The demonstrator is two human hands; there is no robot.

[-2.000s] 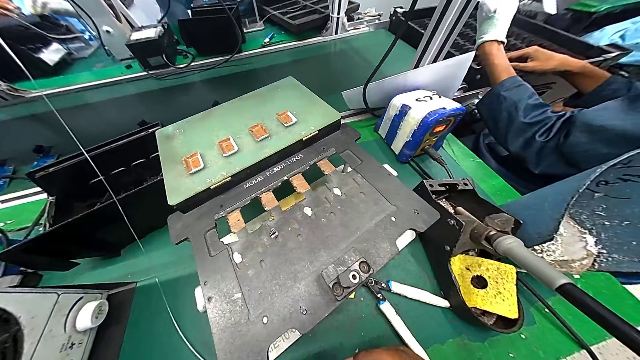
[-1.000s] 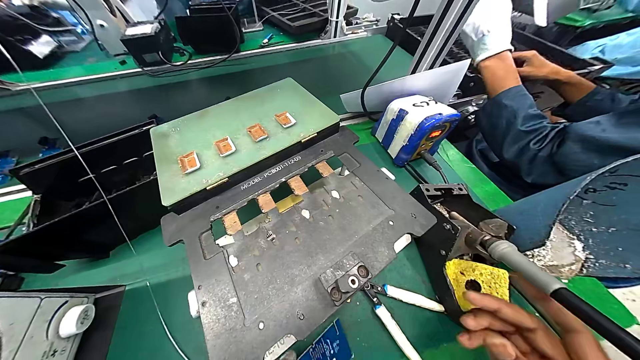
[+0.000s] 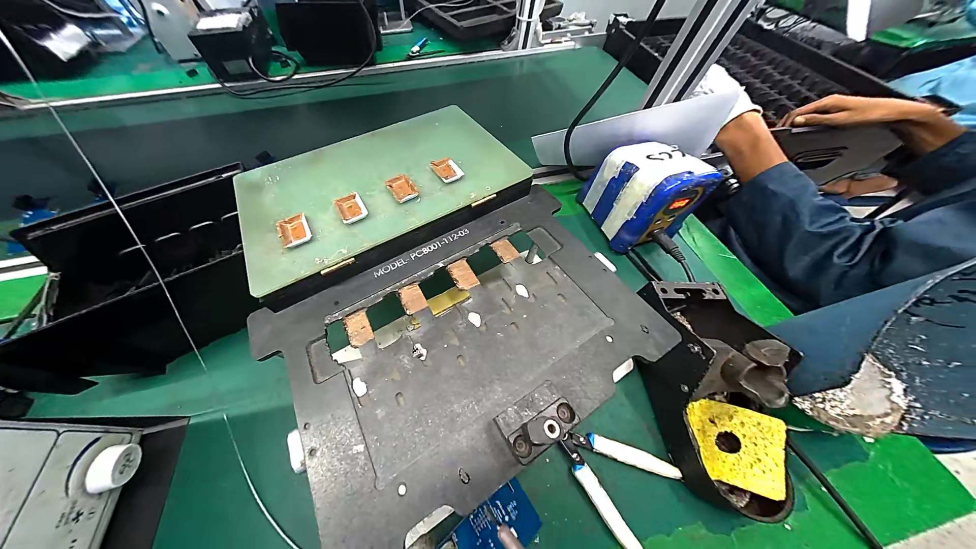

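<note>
A blue circuit board lies partly over the lower edge of the black fixture plate. On the board, at the bottom edge of the view, shows one fingertip, probably of my left hand; its grip is hidden. My right hand is out of view. A green-topped block with several small copper-coloured pads stands behind the plate. White-handled cutters or pliers lie by a metal block on the plate. The soldering iron stand holds a yellow sponge, with no iron in its holder.
A blue and white soldering station stands at the upper right, beside a co-worker's sleeved arm. Black trays are at the left. A grey device with a white knob sits lower left, near a thin strand.
The soldering iron has left its holder, where my right hand was reaching; that hand has gone from view. More of the blue circuit board shows at the bottom than before.
</note>
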